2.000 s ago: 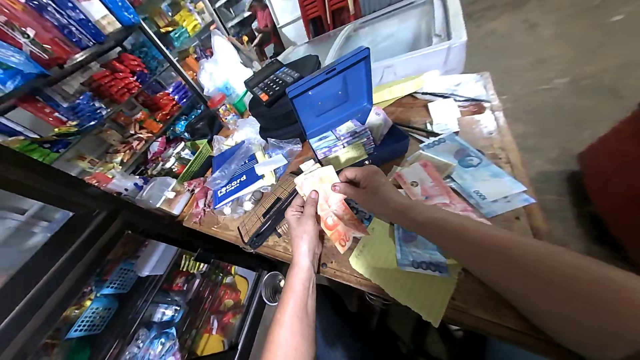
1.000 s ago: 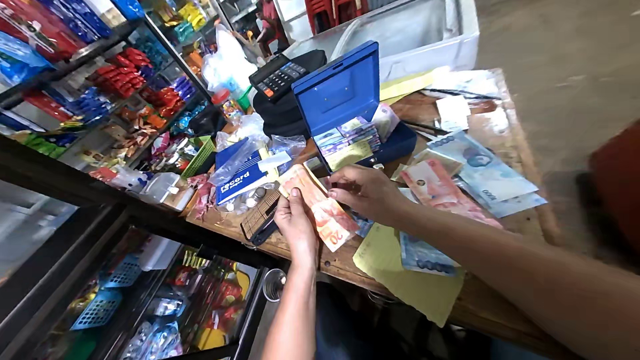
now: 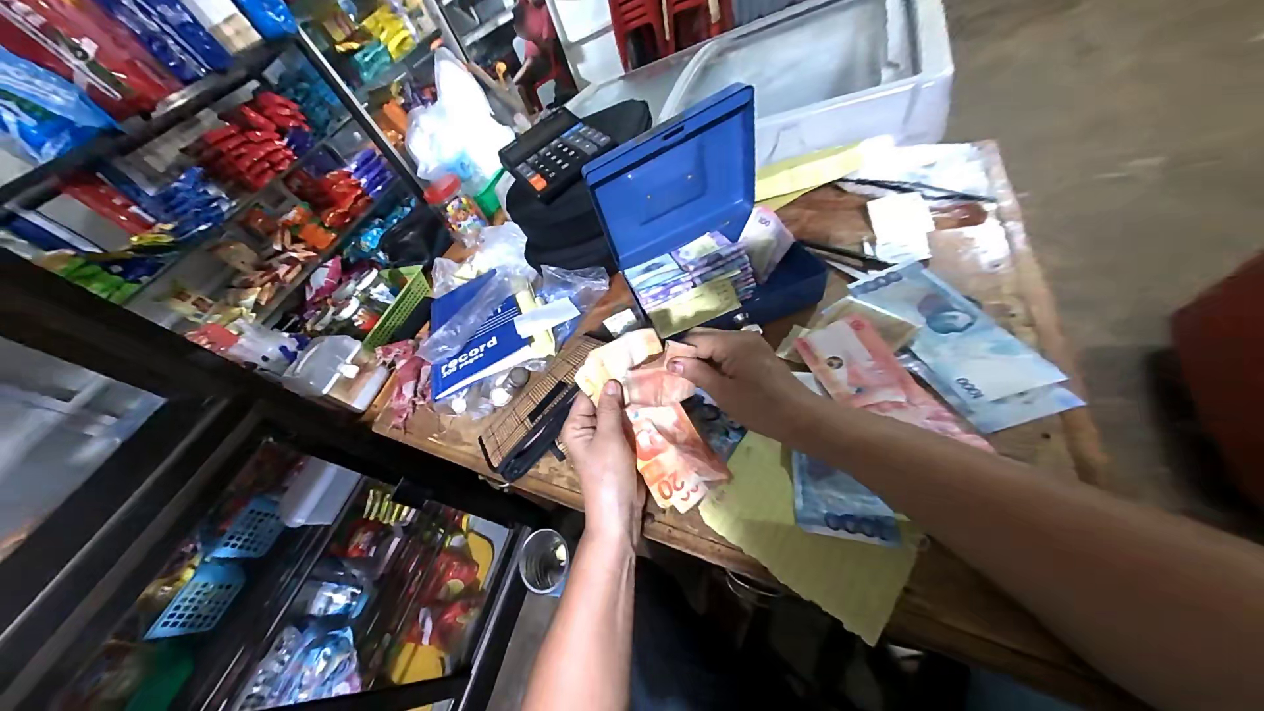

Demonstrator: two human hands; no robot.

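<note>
My left hand (image 3: 604, 449) grips a small bunch of orange banknotes (image 3: 670, 444) near the table's front edge. My right hand (image 3: 726, 370) pinches the upper part of the same notes between thumb and fingers. Just behind the hands stands a blue metal cash box (image 3: 681, 178) with its lid up, holding bundled banknotes (image 3: 691, 269). Right of it lie light blue banknotes (image 3: 953, 331) and red banknotes (image 3: 869, 370). Yellow paper (image 3: 800, 523) lies under my right forearm, with a blue banknote (image 3: 844, 499) on it. A dark wallet (image 3: 538, 430) is left of my left hand.
A calculator (image 3: 555, 153) rests on a black bag (image 3: 573, 222). A blue record book (image 3: 479, 341) lies among plastic bags and coins. Shelves of packets (image 3: 252, 143) stand at the left, a white chest freezer (image 3: 849, 109) behind the wooden table (image 3: 1047, 296). A person (image 3: 536, 44) is in the background.
The orange notes have shifted and spread between my hands; a pale note's end shows at the top now. Both hands stay in about the same place over the table's front part.
</note>
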